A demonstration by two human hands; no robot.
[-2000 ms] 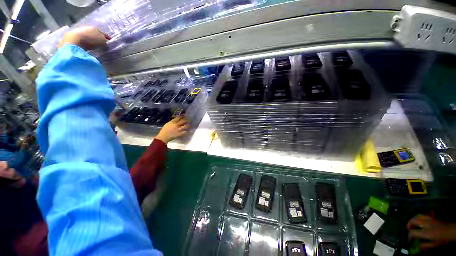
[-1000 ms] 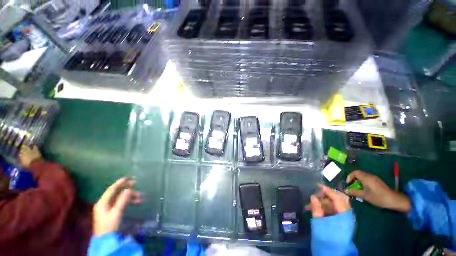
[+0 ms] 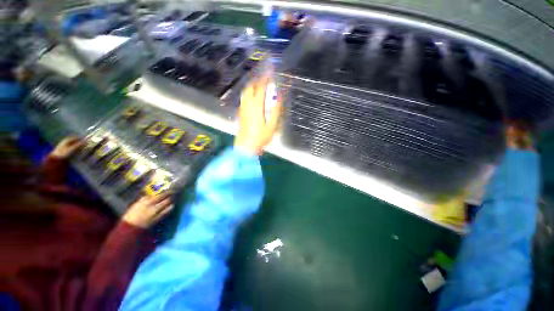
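Note:
A tall ribbed stack of clear blister trays (image 3: pixel 364 127) stands behind the green mat, with blurred dark phones in its top. My left hand (image 3: pixel 258 115) is at the stack's upper left edge, fingers pointing up against it. My right hand (image 3: pixel 518 135) is at the stack's right edge, small and blurred. The two hands hold the stack from opposite sides. My fingertips are not clear in either hand.
A yellow piece (image 3: pixel 449 209) lies at the stack's front right corner. A white-faced rectangle (image 3: pixel 433 280) and a green one (image 3: pixel 442 260) lie by my right sleeve. At left, a person in dark red sleeves handles a tray of yellow-framed phones (image 3: pixel 197 143).
The tray of phones that lay on the mat in front of me is gone from there. Both my hands have moved up and out to the stack's sides. The view has shifted left.

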